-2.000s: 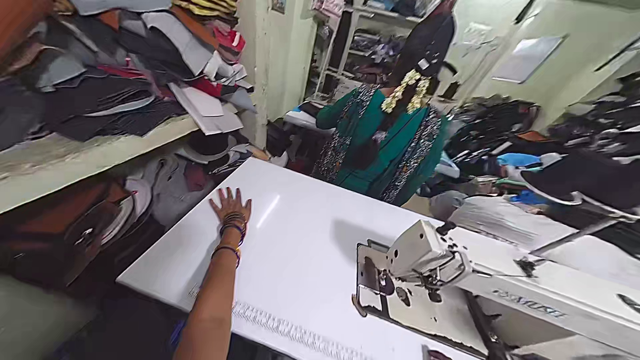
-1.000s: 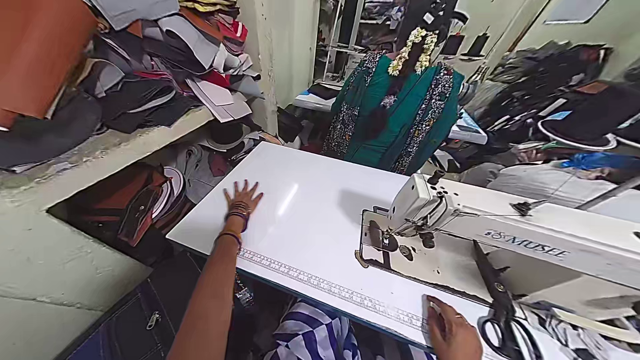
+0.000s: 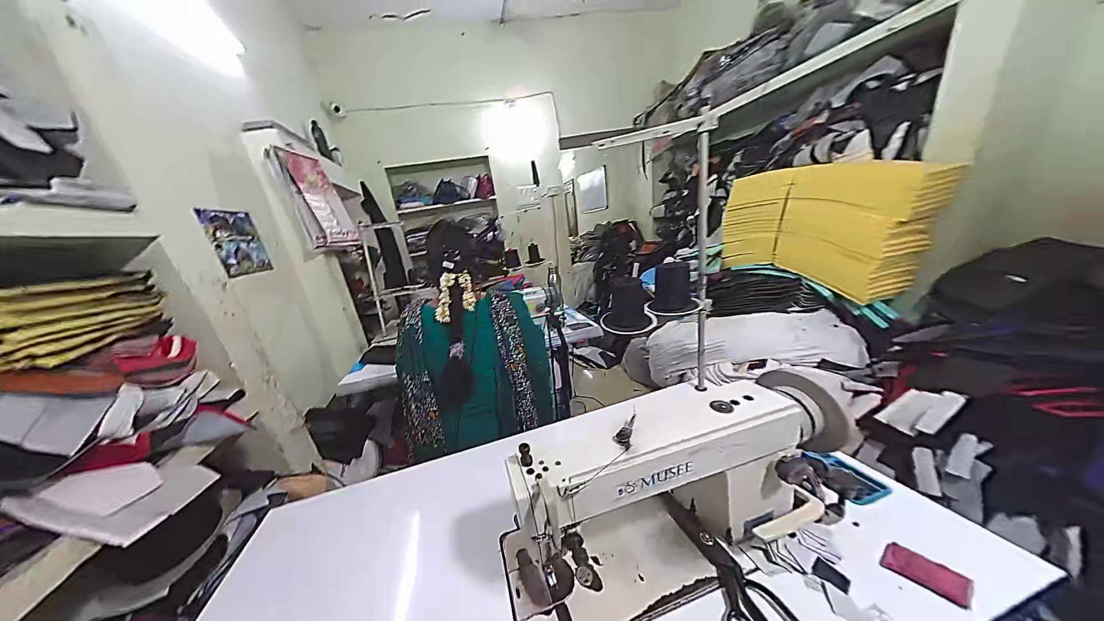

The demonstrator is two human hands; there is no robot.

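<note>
Neither of my hands shows in the head view now. A white industrial sewing machine (image 3: 673, 457) stands on the white table (image 3: 345, 535), its needle end toward the left. Black-handled scissors (image 3: 733, 569) lean against the machine bed, their handles at the bottom edge of the view. Beside them lie scraps of fabric (image 3: 802, 552) and a dark red flat piece (image 3: 926, 573). Behind the machine arm is a blue tray (image 3: 862, 483) with dark items in it. Two black thread cones (image 3: 674, 289) stand beyond the machine, near the upright metal thread stand (image 3: 702, 259).
A person in green (image 3: 483, 371) sits beyond the table with their back to me. Stacked cut material (image 3: 78, 319) fills the shelves at left. Yellow sheets (image 3: 828, 224) are piled at the back right, and dark material (image 3: 1018, 345) is heaped along the right side.
The view has swung up toward the room. My left hand, earlier spread on the table, and my right hand, near the table's front edge one second ago, are out of view.
</note>
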